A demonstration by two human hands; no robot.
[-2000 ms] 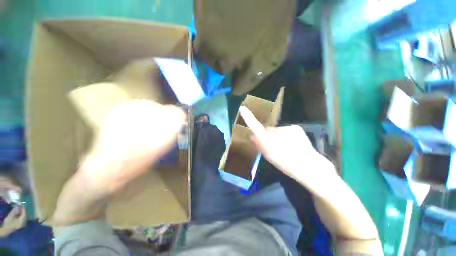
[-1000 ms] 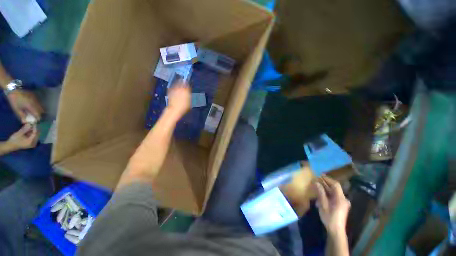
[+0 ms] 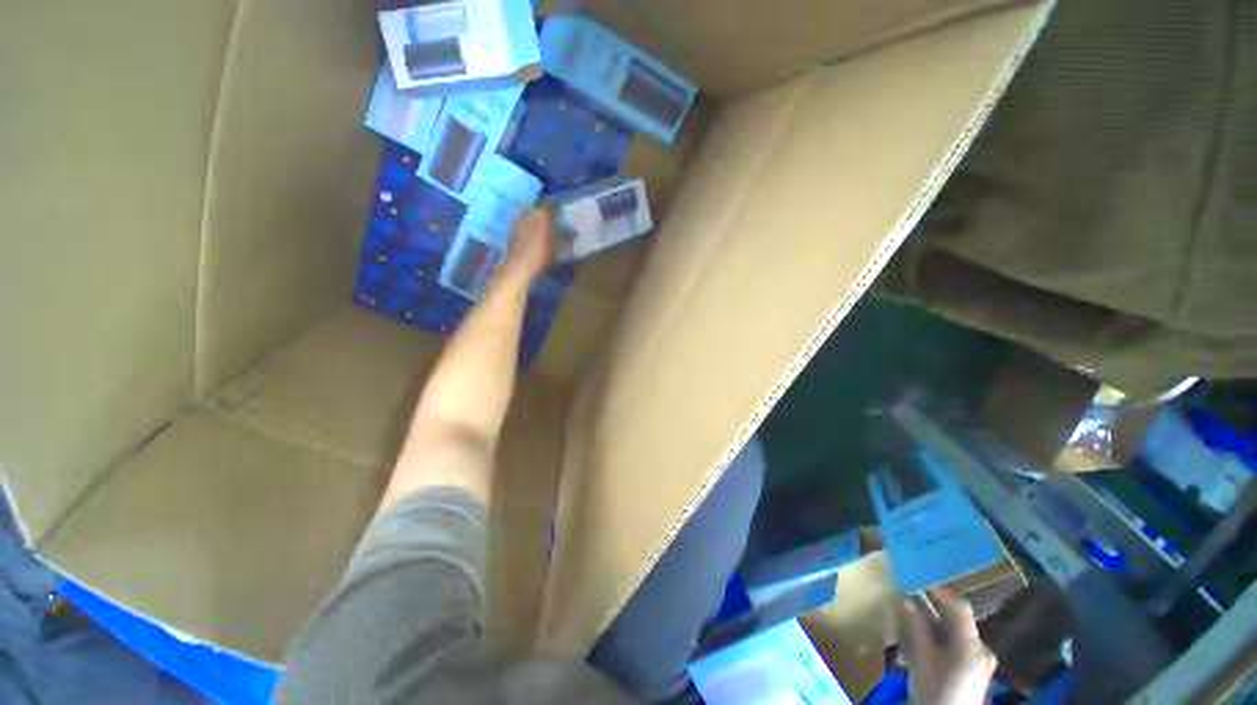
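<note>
My left hand (image 3: 535, 245) reaches down inside the large cardboard carton (image 3: 717, 276), its fingers closed on the end of a small white-blue carton (image 3: 607, 218) with a dark picture; the fingertips are blurred. Several similar small cartons lie loose around it, one white carton (image 3: 462, 44) near the top. My right hand (image 3: 948, 650), low at the right and partly cut off by the bottom edge, holds an opened light-blue retail box (image 3: 937, 530) with a brown inside. Its flaps stand apart, and part of it is out of the picture.
A patterned dark-blue sheet (image 3: 414, 255) lies under the small cartons. Brown fabric (image 3: 1103, 179) fills the upper right. A grey metal rail (image 3: 999, 496) runs beside the right hand. A blue bin's edge (image 3: 166, 654) shows at the lower left.
The view has moved closer over the large carton. My left hand has closed on a small carton, which has turned and moved up from near the right wall. My right hand still holds the opened box.
</note>
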